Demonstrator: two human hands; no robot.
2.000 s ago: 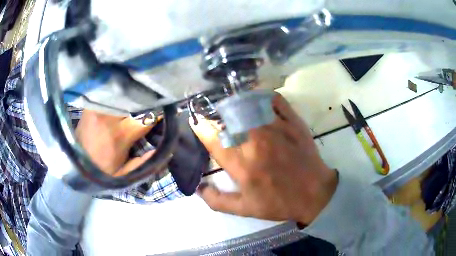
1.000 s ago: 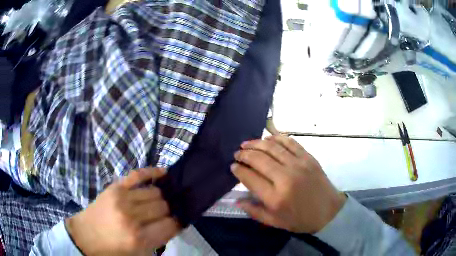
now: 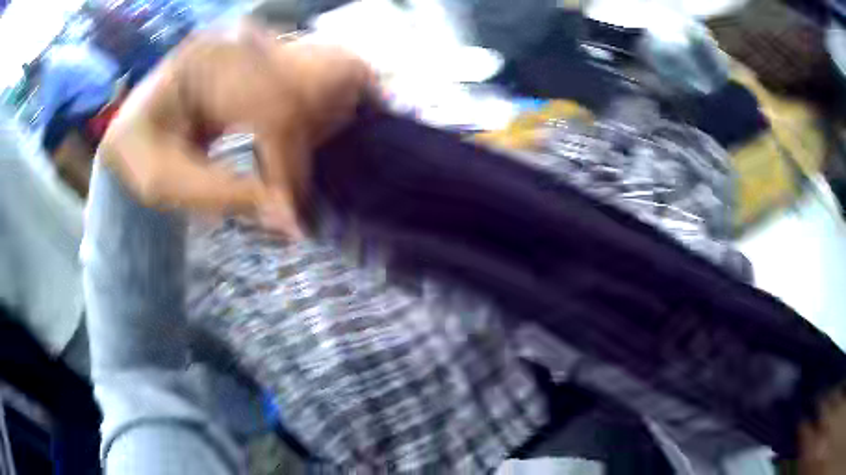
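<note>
The picture is motion-blurred. A long dark fabric band (image 3: 557,241) stretches diagonally from upper left to lower right. A plaid cloth piece (image 3: 371,353) hangs below it and appears joined along its lower edge. My left hand (image 3: 250,111) is raised at the upper left and grips the band's upper end. My right hand (image 3: 824,441) is mostly cut off at the lower right edge, where a blurred part touches the band's other end; its grip cannot be made out.
A bunched plaid pile (image 3: 649,167) lies behind the band, with yellow-brown material (image 3: 784,158) to its right. A white surface (image 3: 807,255) shows at the right. A person's blue headwear (image 3: 74,79) is at the upper left.
The view has swung away from the sewing machine. My left hand has lifted the cloth up, and the band is now stretched out. My right hand has moved to the lower right edge.
</note>
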